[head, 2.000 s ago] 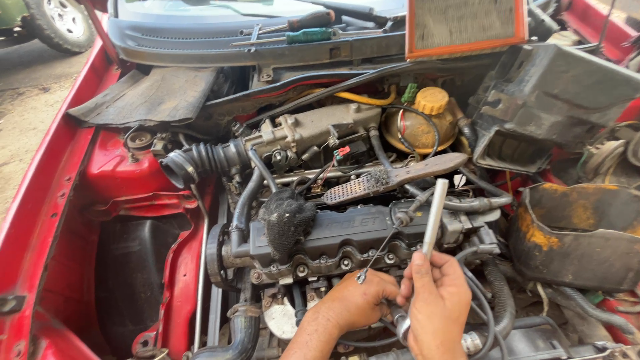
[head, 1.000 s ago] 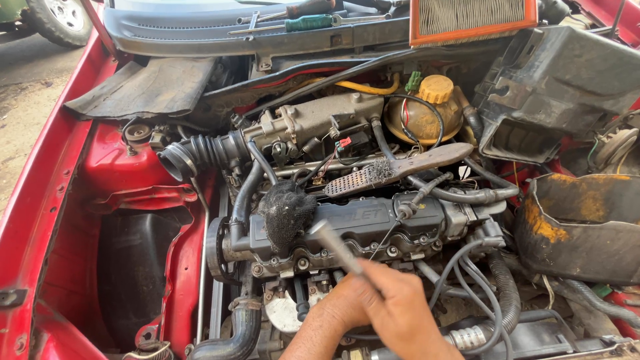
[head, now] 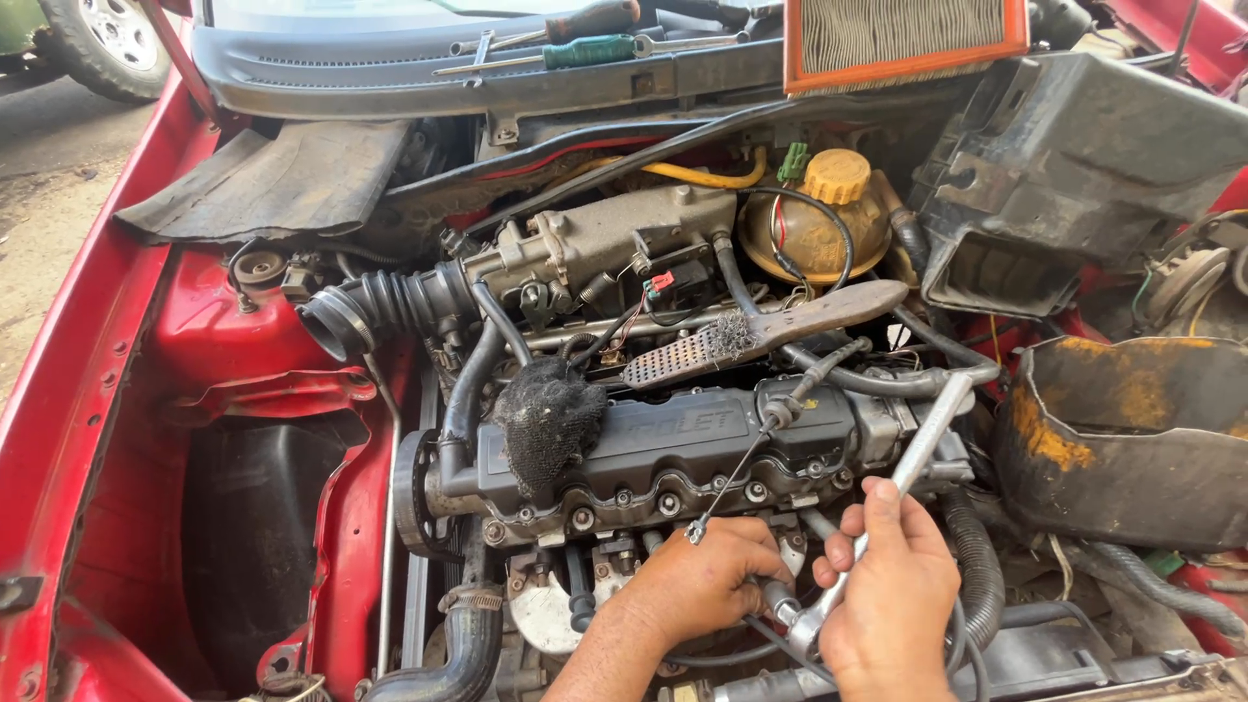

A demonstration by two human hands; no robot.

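Observation:
My right hand (head: 892, 585) is closed around a long metal wrench (head: 926, 439), its handle pointing up and right over the end of the engine. The wrench's ring end meets a metal socket or extension (head: 780, 597) at the front of the engine. My left hand (head: 717, 575) grips that socket piece; its far end is hidden. Just above the left hand lies the frayed end of a cable (head: 696, 531). Behind both hands is the black valve cover (head: 673, 434), with a black cloth (head: 554, 419) on its left part and a wire brush (head: 765, 331) beyond it.
A ribbed intake hose (head: 390, 312) opens at the left. An air filter (head: 907, 44) and screwdrivers (head: 590, 51) lie near the windshield. The yellow-capped reservoir (head: 814, 229), black airbox (head: 1082, 175) and stained black housing (head: 1131, 439) are at the right. Hoses and cables run beside the right hand.
The wrench handle has swung from pointing up and left over the valve cover to up and right. My right hand has turned with it, while my left hand stays low at the engine front.

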